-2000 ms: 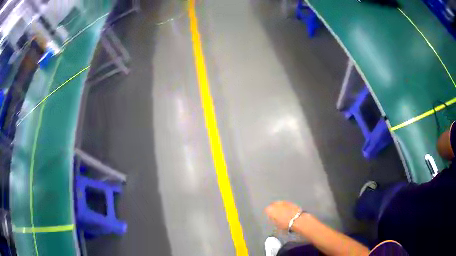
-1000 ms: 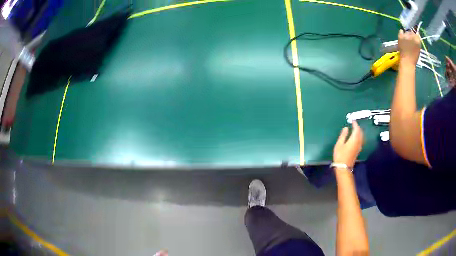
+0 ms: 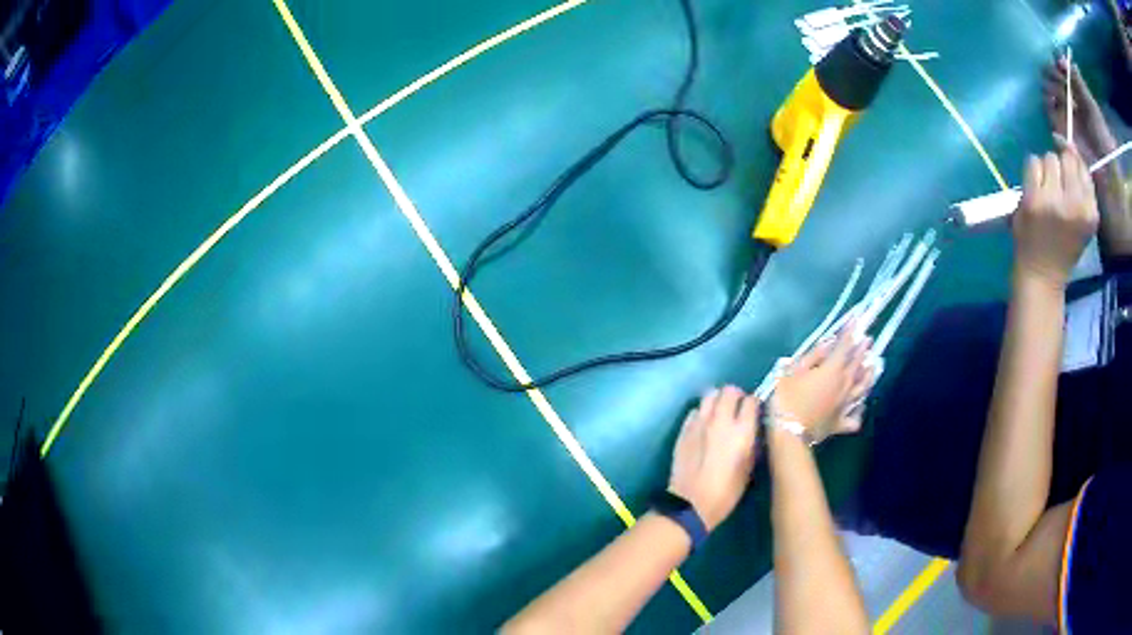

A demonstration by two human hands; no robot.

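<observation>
Several white wired units with pale leads (image 3: 906,279) lie in a loose bundle on the green bench, fanned toward the upper right. My right hand (image 3: 826,385), with a bracelet, is closed over the near part of the bundle. My left hand (image 3: 718,449), with a dark wristband, is beside it at the bundle's lower left end. Its fingers are bent and touch or nearly touch the bundle; whether they grip it is hidden.
A yellow heat gun (image 3: 801,174) lies beyond my hands, its black cord (image 3: 596,360) looped left. More white units (image 3: 832,27) lie behind its nozzle. At right, a co-worker's hand (image 3: 1055,211) holds a white unit (image 3: 987,207). A dark object (image 3: 44,546) is at lower left.
The view has turned and moved closer to the heat gun and units. My left hand has come up to the bench. My right hand has moved from reaching beside the units to closing over them.
</observation>
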